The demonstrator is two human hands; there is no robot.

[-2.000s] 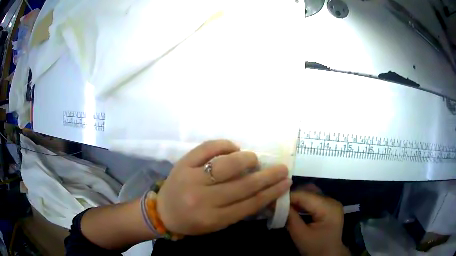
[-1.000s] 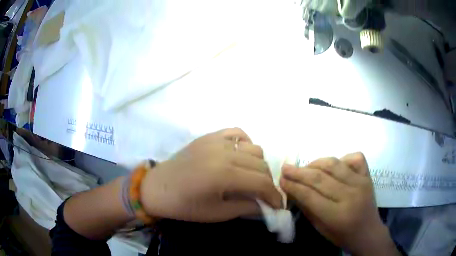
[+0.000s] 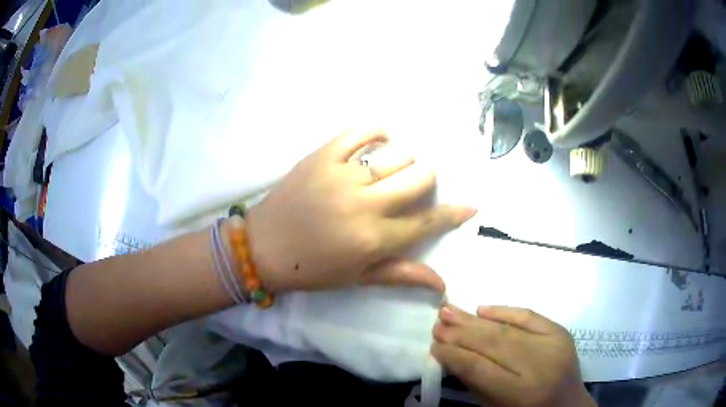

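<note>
A large white fabric panel (image 3: 215, 95) lies over the table and hangs over its front edge toward the lap; much of it is overexposed. My left hand (image 3: 350, 215) lies on the panel, palm down with fingers spread, at the middle. My right hand (image 3: 509, 354) is at the table's front edge and pinches the panel's right edge close to my left thumb. A narrow white strip (image 3: 431, 381) hangs down from that edge beside my right fingers. The far part of the panel's edge is lost in glare.
The sewing machine head (image 3: 613, 63) stands at the upper right, with a ribbed cream knob (image 3: 587, 162) below it. Thread snips (image 3: 654, 176) and a thin dark tool (image 3: 694, 187) lie on the bed. A tan patch (image 3: 77, 70) is at the upper left.
My left hand has moved up from the table's front edge and its fingers have spread flat on the cloth. My right hand has moved slightly down. More of the machine head shows.
</note>
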